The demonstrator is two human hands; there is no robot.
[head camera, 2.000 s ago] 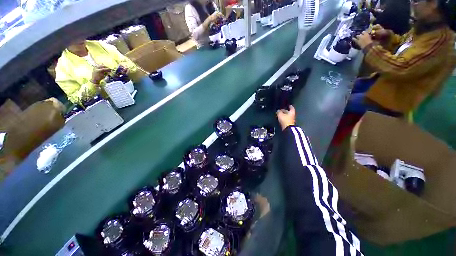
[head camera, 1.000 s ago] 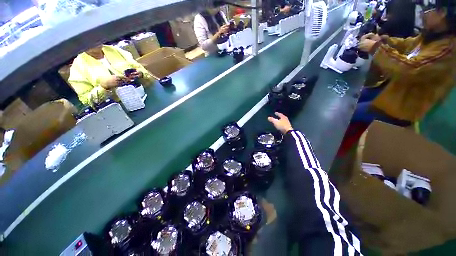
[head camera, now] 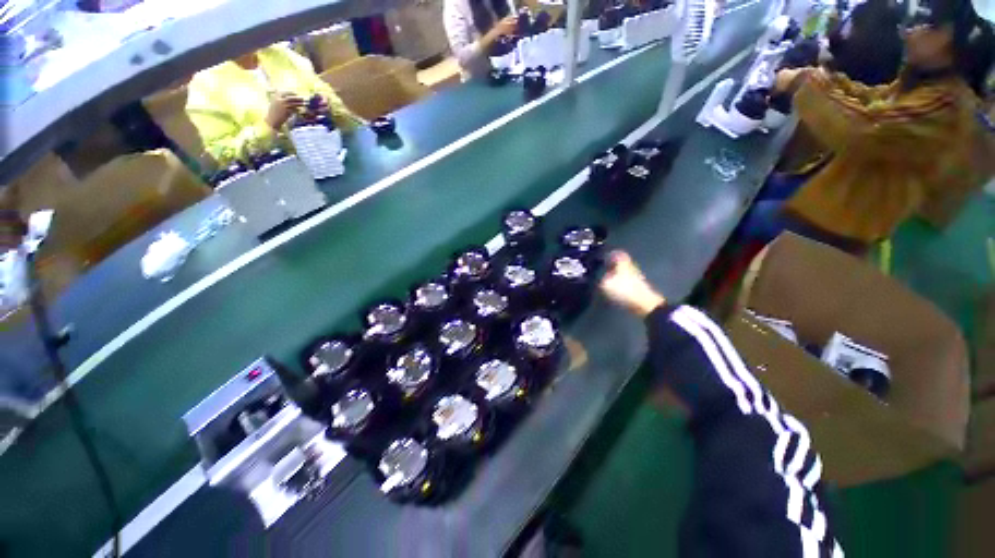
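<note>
Round black units with silvery faces (head camera: 456, 416) stand in slanting rows on the dark green bench. My right hand (head camera: 631, 286), in a black sleeve with white stripes, is just right of the far end of the rows, close to a unit (head camera: 568, 268). The hand is blurred, and whether its fingers touch or hold anything cannot be told. My left hand is out of the picture.
A screw feeder (head camera: 235, 420) with a red light stands left of the rows. More black units (head camera: 638, 169) are farther up the bench. A carton (head camera: 862, 436) is at right. Other workers sit across the line and at upper right. A cable (head camera: 82, 425) hangs at left.
The view has shifted, so the rows appear higher and the whole feeder shows. My right hand has come back from the far units to the near rows' far end.
</note>
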